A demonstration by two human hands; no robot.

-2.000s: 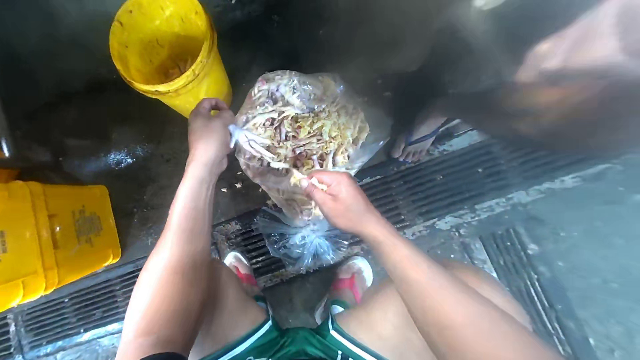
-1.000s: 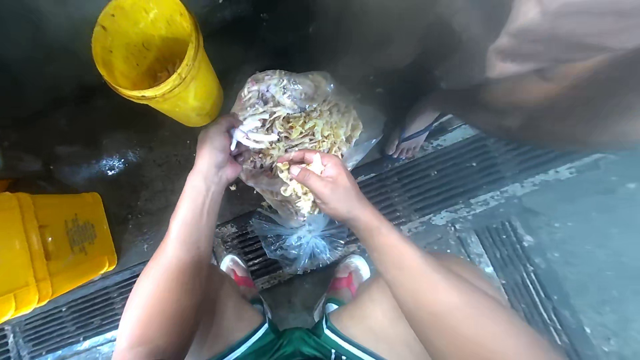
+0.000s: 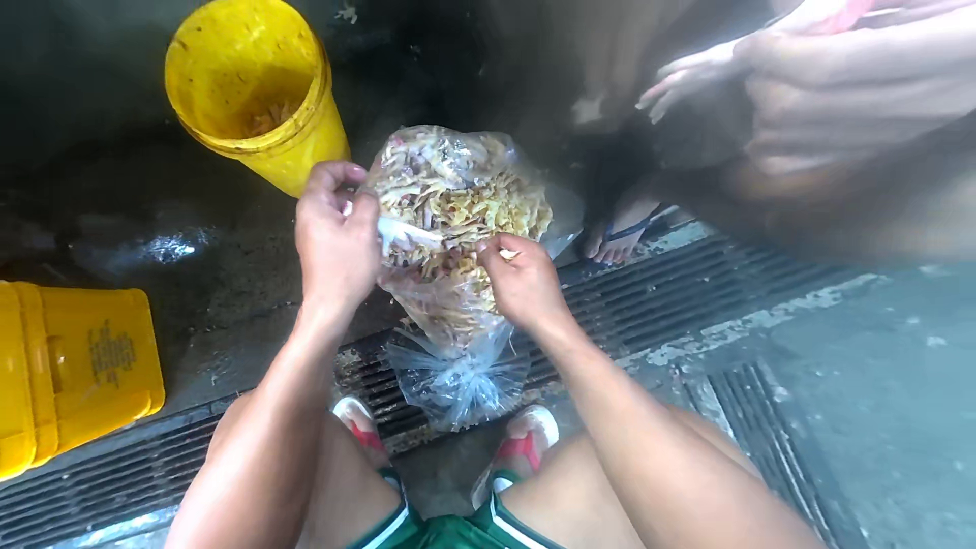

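A clear plastic bag [image 3: 450, 160] full of pale yellowish, shredded-looking pieces [image 3: 496, 206] lies between my hands, its knotted, fanned-out end [image 3: 461, 381] toward my feet. The pieces show bare through an opening in its upper side. My left hand [image 3: 335, 236] is at the bag's left edge, fingers bent, pinching the plastic beside a whitish twisted fold [image 3: 408, 232]. Over the right part of the opening, my right hand [image 3: 522, 282] holds a small pale piece [image 3: 508, 254] between thumb and fingers.
A yellow bucket [image 3: 328, 130] with some scraps inside stands at upper left, tilted in view. Another yellow container [image 3: 99, 358] is at the left edge. Metal floor grating [image 3: 648, 297] crosses beneath the bag. At upper right are a person's blurred hand [image 3: 846, 91] and a sandalled foot [image 3: 621, 236].
My right hand has moved off the middle of the pieces toward the bag's right side; it held a larger clump one second ago. The other person's hands have come into view at upper right.
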